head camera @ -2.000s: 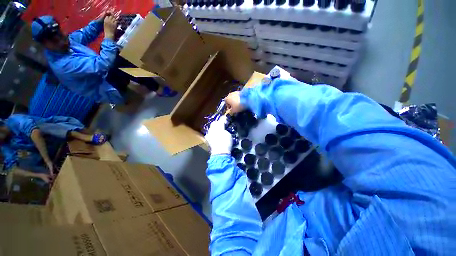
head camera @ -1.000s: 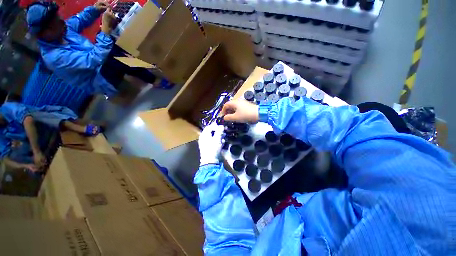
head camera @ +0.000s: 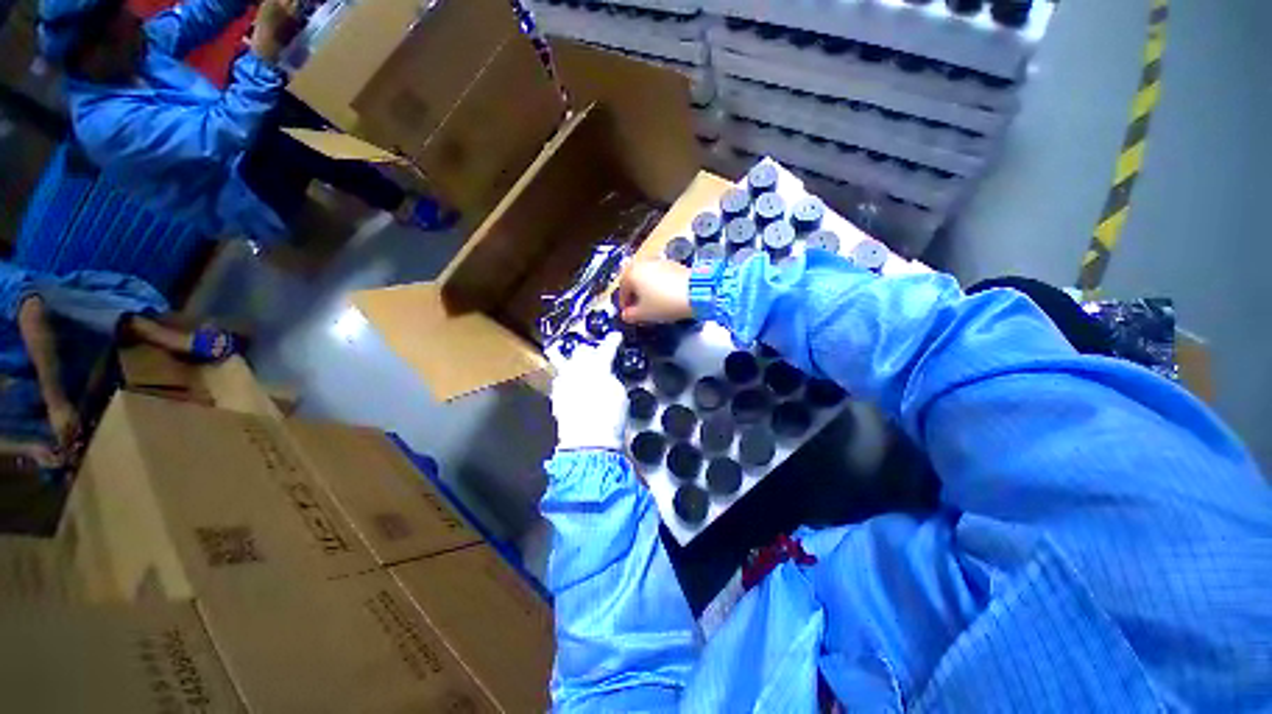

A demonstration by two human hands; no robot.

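A white foam tray [head camera: 667, 505] lies tilted in front of me, with rows of short black cylindrical parts [head camera: 691, 502] in its pockets. My left hand [head camera: 589, 396], in a white glove, is at the tray's left edge near several black parts with glossy faces; whether it grips one is unclear. My right hand [head camera: 653, 293], bare, is at the tray's upper left corner with fingers bent down; its fingertips are small and blurred, so a held part cannot be made out. More parts with grey ends [head camera: 777, 236] stand beyond my right forearm.
An open carton [head camera: 479, 265] with shiny film [head camera: 586, 283] inside adjoins the tray. Closed cartons [head camera: 300, 502] are at the lower left. Stacked foam trays [head camera: 837, 105] stand behind. Two people in blue smocks [head camera: 154, 126] are at the left. A foil bag [head camera: 1137, 332] lies at the right.
My right arm has drawn back from over the far parts, which now show. Glossy-faced parts show between my hands. The whole view has shifted slightly.
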